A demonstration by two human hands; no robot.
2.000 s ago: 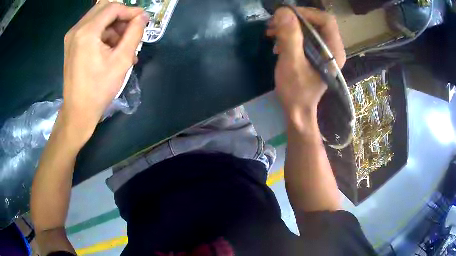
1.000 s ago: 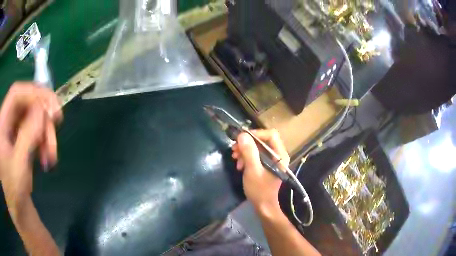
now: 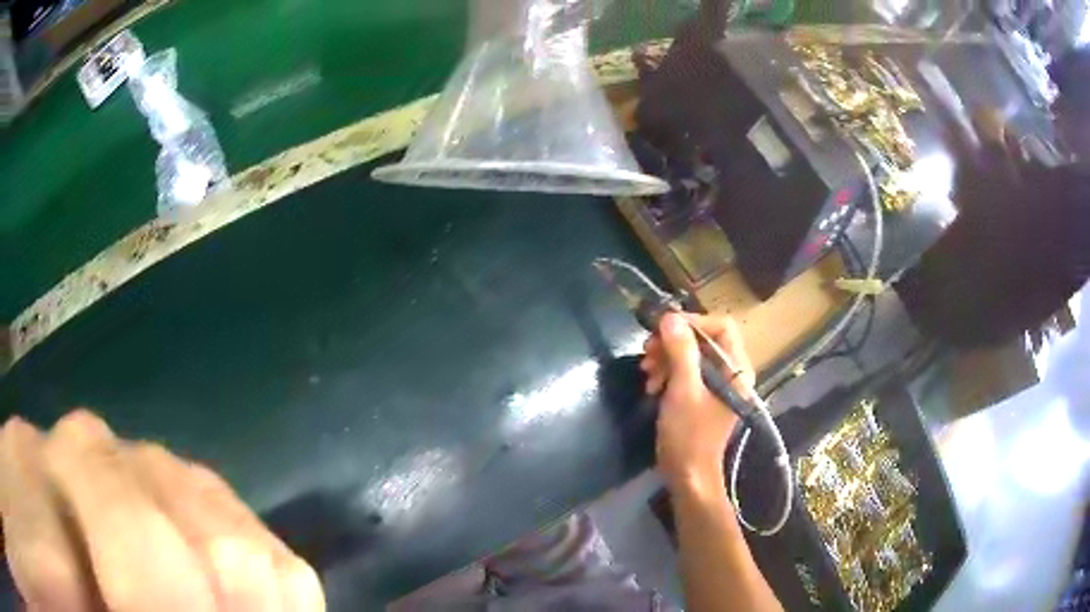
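My right hand (image 3: pixel 699 401) holds the soldering iron (image 3: pixel 717 380) like a pen above the dark green mat (image 3: pixel 359 347). The iron's tip points up and left, and its pale cable loops beside my wrist. My left hand (image 3: pixel 144 526) is large, blurred and cut off at the bottom left; its fingertips are hidden, so I cannot tell whether it holds anything. A white housing (image 3: pixel 110 68) with a crinkled clear bag (image 3: pixel 179 138) beside it lies at the upper left, on the bright green surface, the bag reaching the worn pale rail (image 3: pixel 287 164).
A clear fume hood (image 3: pixel 514 132) hangs at top centre. The black soldering station (image 3: pixel 765 167) stands on a wooden board (image 3: pixel 783 313), gold parts (image 3: pixel 861 96) on top. A black crate (image 3: pixel 944 478) of gold strips stands at lower right. A dark sleeve or body shows at far right.
The housing and bag have gone from near my left hand to the bright green surface. My left hand has come back down and left. The iron has moved from the upper right to over the mat.
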